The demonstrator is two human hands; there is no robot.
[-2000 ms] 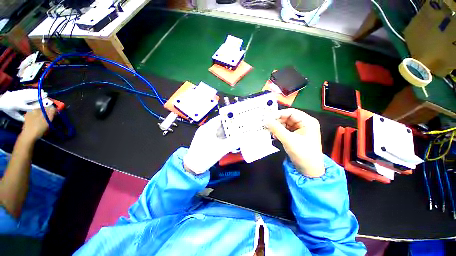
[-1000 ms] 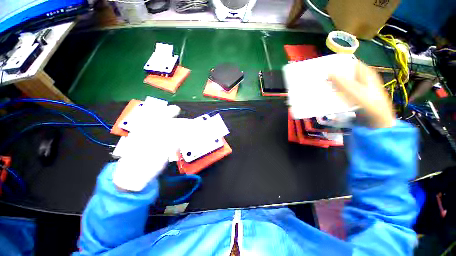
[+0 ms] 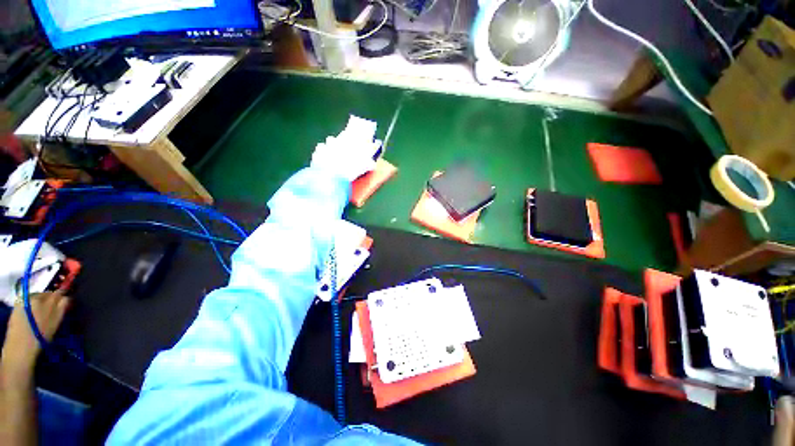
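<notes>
My left hand (image 3: 343,155), in a white glove, reaches to the device on the green surface; it covers most of it, and whether the fingers grip it is hidden. An orange pad (image 3: 373,185) shows beneath. Nearer, a white-bottomed device (image 3: 408,335) with dark corner dots and vent holes lies on an orange pad, with white pieces sticking out. Another white device (image 3: 350,260) is partly behind my sleeve. My right hand (image 3: 785,420) is cut off at the right edge; only a small part shows.
Black-topped devices (image 3: 560,218) sit on orange pads on the green surface. Tilted devices and pads (image 3: 660,327) stand stacked at right, a white device (image 3: 737,322) outermost. A coiled blue cord (image 3: 338,357) hangs by my left sleeve. Tape roll (image 3: 741,183), mouse (image 3: 152,268) and another person's hand (image 3: 39,318) also show.
My left hand has moved from the near devices to the back device. My right hand has gone from the stack to the right edge. The white device it held up appears on the stack.
</notes>
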